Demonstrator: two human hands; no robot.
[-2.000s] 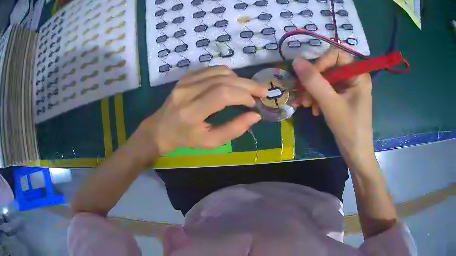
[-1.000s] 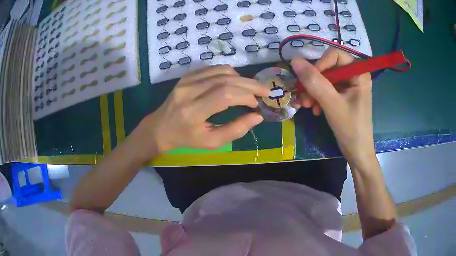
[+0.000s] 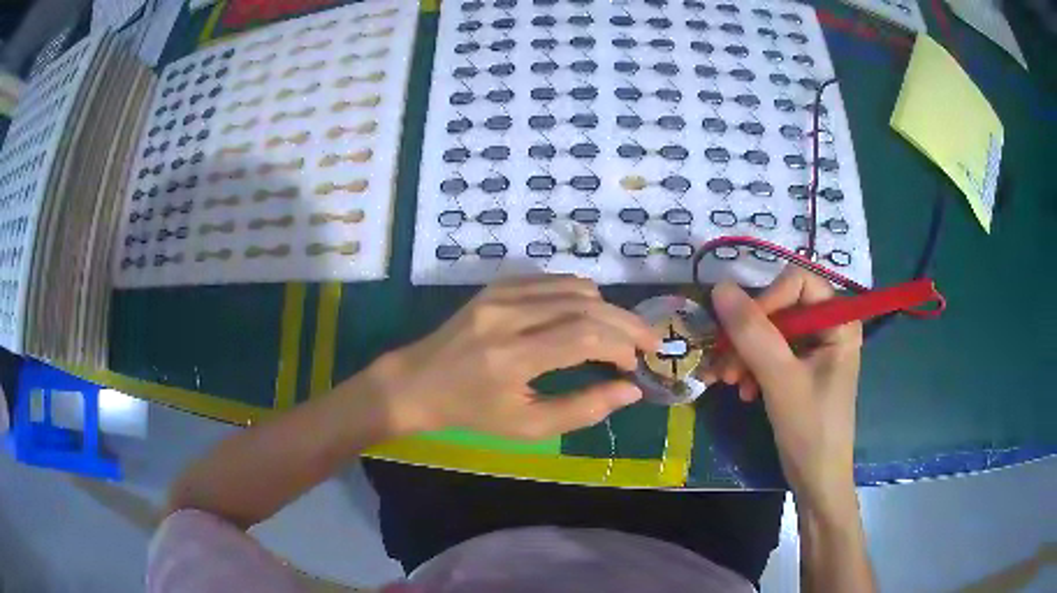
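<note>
The round silver fixture lies on the green mat between my hands. A tiny pale part sits in its brass-coloured centre. My left hand is at the fixture's left side, index fingertip at the part's left edge, thumb apart near the rim. Whether it grips anything cannot be told. My right hand holds the red test probe between thumb and fingers at the fixture's right side. The probe's tip is hidden or too small to make out.
A large white tray with rows of dark parts lies behind the fixture. A second tray with tan and dark parts is at left, beside stacked boards. Thin leads cross the large tray. A yellow sheet lies at right.
The camera view has tilted up, so the trays show more fully and everything sits lower in the picture. My hands, the fixture and the probe keep nearly the same places relative to each other.
</note>
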